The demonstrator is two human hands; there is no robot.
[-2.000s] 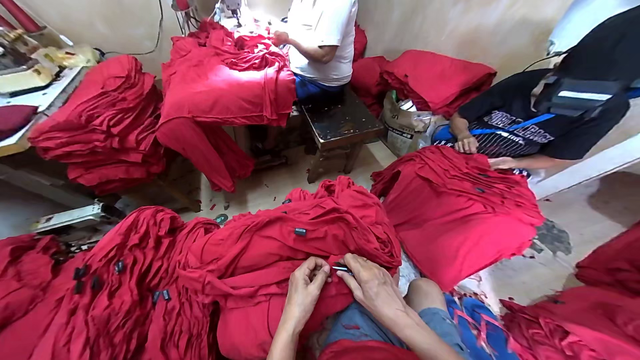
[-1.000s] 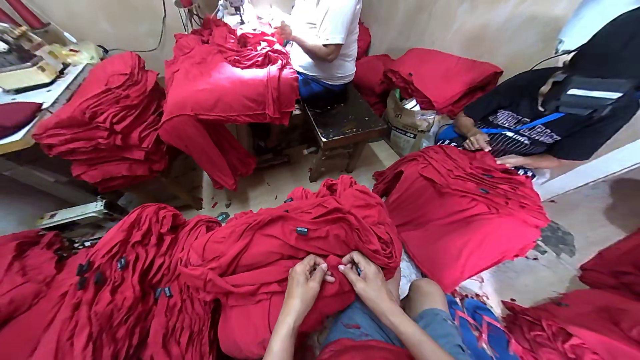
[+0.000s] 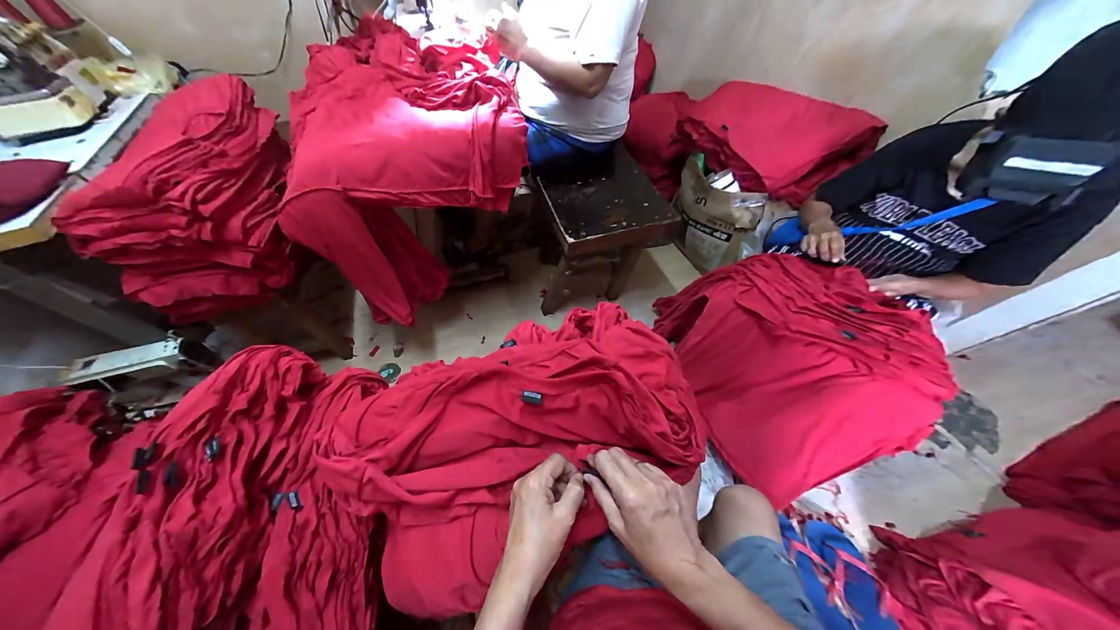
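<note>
A pile of red fabric pieces [image 3: 490, 420] lies in front of my knees, with a small black label [image 3: 532, 397] on its upper side. At the pile's near edge my left hand [image 3: 547, 503] pinches the red fabric between thumb and fingertips. Close to its right, my right hand [image 3: 643, 503] has its fingertips on the same edge, at a small dark piece [image 3: 588, 471] mostly hidden by the fingers. What exactly each fingertip grips is hard to make out. More red fabric [image 3: 236, 507] with several small black labels is heaped at the left.
A person in a black shirt [image 3: 927, 201] handles another red stack [image 3: 805, 350] at the right. Beyond, a person in white [image 3: 577, 70] sits on a dark wooden stool [image 3: 612, 201] beside a red-draped table. A sewing machine [image 3: 48, 109] stands at the upper left; red piles lie lower right.
Two seconds ago a black piece showed at my right fingertips; one second ago it was not visible, and now a dark piece shows between my hands. My hands have moved closer together.
</note>
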